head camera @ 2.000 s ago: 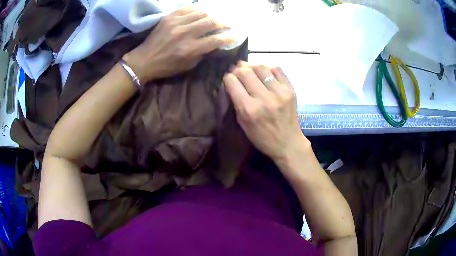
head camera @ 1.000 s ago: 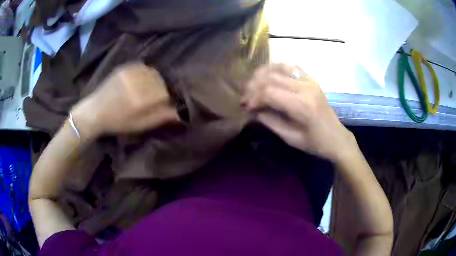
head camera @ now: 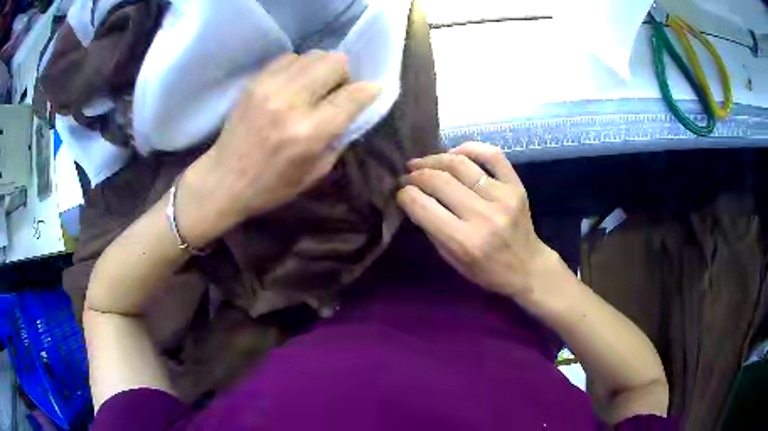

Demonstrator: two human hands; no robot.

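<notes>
The brown fabric (head camera: pixel 295 244) lies bunched over the table's front edge and into the lap. White lining (head camera: pixel 198 71) is folded up on top of it at the upper left and reaches the bright area at the top. My left hand (head camera: pixel 282 126), blurred, holds the edge of the white lining between thumb and fingers. My right hand (head camera: pixel 472 215) pinches the right edge of the brown fabric with its fingertips near the table's front edge. A narrow brown strip (head camera: pixel 421 93) runs upward between the hands.
Green-handled (head camera: pixel 680 84) and yellow-handled (head camera: pixel 706 67) snips lie at the upper right. A measuring scale (head camera: pixel 581 130) runs along the table's front edge. Brown panels (head camera: pixel 674 295) hang below at right. A blue bag (head camera: pixel 42 362) is at lower left.
The white lining has come up over the brown fabric at the upper left. My left hand has moved up and right onto it; my right hand has shifted slightly lower. The view has shifted.
</notes>
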